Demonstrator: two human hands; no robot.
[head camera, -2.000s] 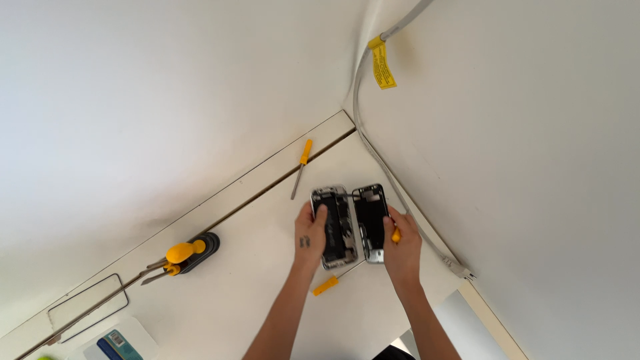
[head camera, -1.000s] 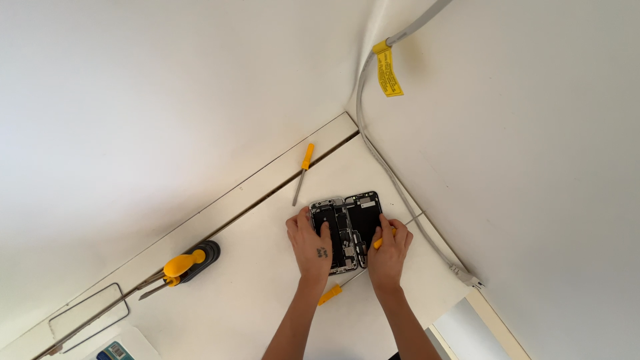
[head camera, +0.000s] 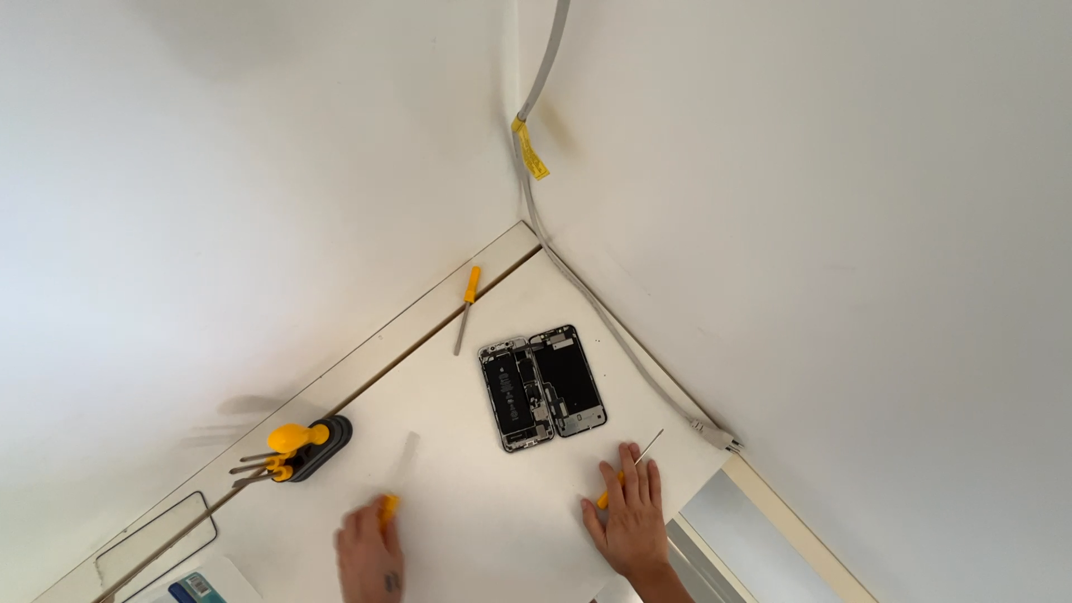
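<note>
An opened smartphone lies on the white table, its battery-side housing on the left and its display assembly on the right, side by side. My left hand, blurred, holds a yellow-handled screwdriver left of and below the phone, its blade a faint streak. My right hand rests flat on the table below the display half, fingers over the yellow handle of a thin screwdriver whose shaft points up and right. Above and left of the phone lies another yellow-handled screwdriver.
A dark holder with several yellow-handled tools stands at the left. A wire frame and a package are at the lower left. A grey cable with a plug runs along the right wall, bearing a yellow tag.
Both hands have let go of the phone, which stays on the table. My left hand has moved left and now has a yellow-handled screwdriver; my right hand has moved down and right of the phone.
</note>
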